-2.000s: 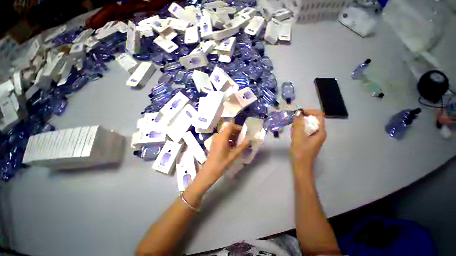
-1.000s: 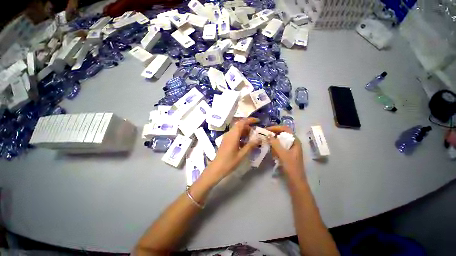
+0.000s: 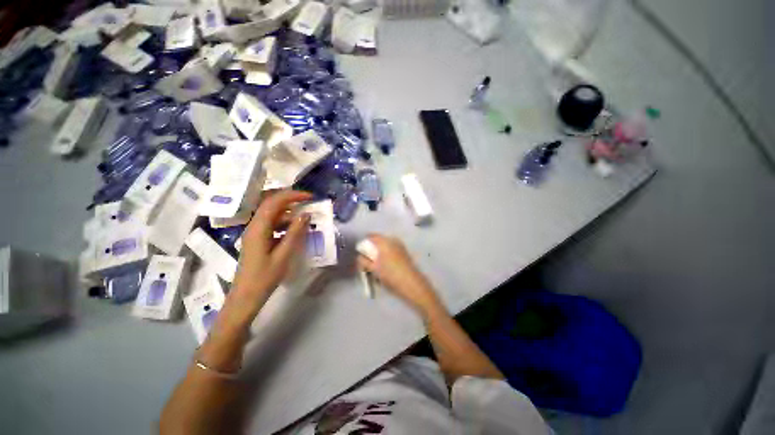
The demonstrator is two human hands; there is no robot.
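Observation:
My left hand (image 3: pixel 270 246) is at the near edge of the heap. Its fingers hold a white carton (image 3: pixel 320 240) with a blue-violet bottle picture on its face; the hand partly hides it. My right hand (image 3: pixel 393 268) is to the right of it, apart from the carton, with a small white piece (image 3: pixel 367 249) in its fingers. A thin white strip (image 3: pixel 368 285) shows under that hand, blurred; whether it is held cannot be told. A white carton (image 3: pixel 416 200) lies alone to the right of the heap.
Loose cartons (image 3: pixel 232 178) lie on a heap of blue-violet bottles (image 3: pixel 310 102). A row of cartons (image 3: pixel 34 285) is cut off at left. A black phone (image 3: pixel 443 138), single bottles (image 3: pixel 537 163), a round black item (image 3: pixel 581 107) and a pink object (image 3: pixel 625 140) are at right.
The view has swung to the right. My hands have come apart; my right hand has moved away from the carton. The lone carton right of the heap was set down between the two earlier frames.

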